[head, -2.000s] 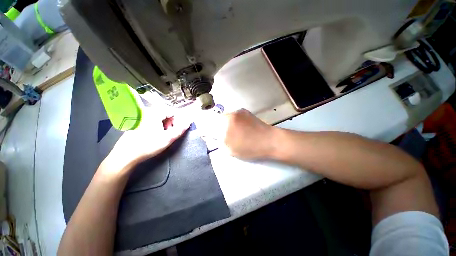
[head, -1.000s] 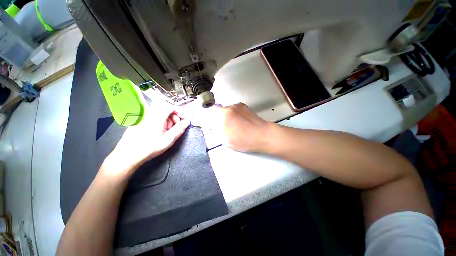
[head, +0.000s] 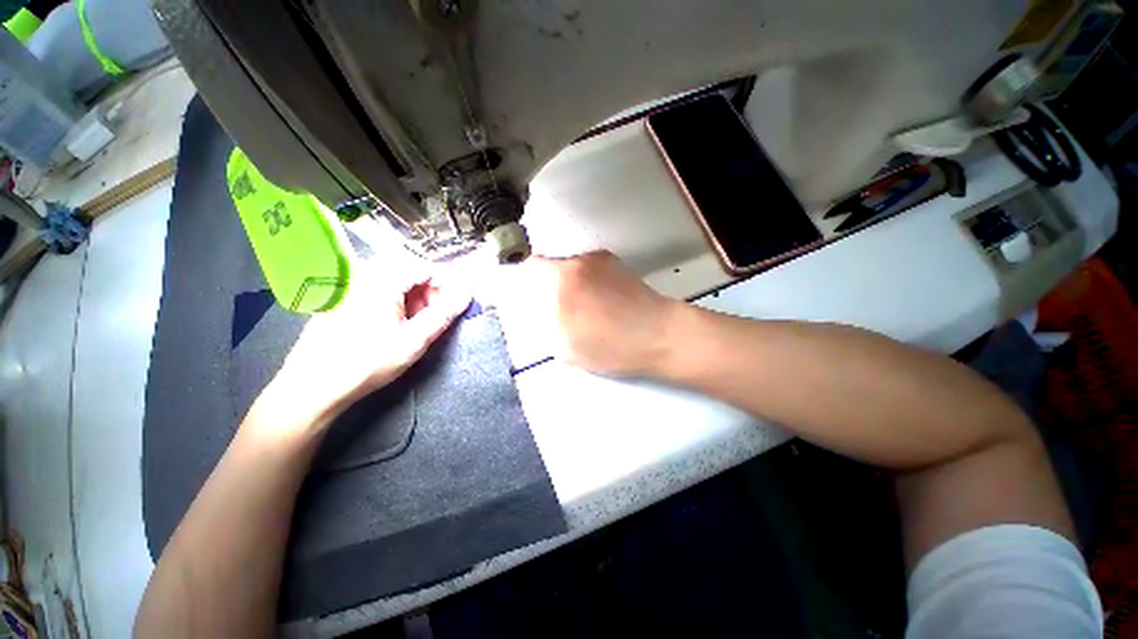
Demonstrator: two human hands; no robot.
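A dark grey garment panel [head: 462,437] lies on the white table under the sewing machine [head: 624,75], with a curved line and a navy triangle [head: 252,317] on it. My left hand [head: 374,331] rests on the panel below the presser foot area [head: 443,237], fingers bent, thumb near a small dark blue piece [head: 473,308]. My right hand [head: 599,312] is at the panel's right edge beside the needle area, fingers curled. Glare washes out the fingertips of both hands, so whether they grip anything is unclear. The needle tip is hidden by glare.
A neon yellow-green tag [head: 293,243] hangs left of the needle. A black smartphone [head: 734,181] lies under the machine arm. Dark snips [head: 892,190] lie right of it, and black scissors handles [head: 1038,144] at the table's right end. Orange-red material [head: 1092,362] is at the far right.
My left fingers have drawn in over the small red piece seen earlier, now covered or out of sight. My right hand has moved slightly up towards the needle. The panel has shifted slightly left.
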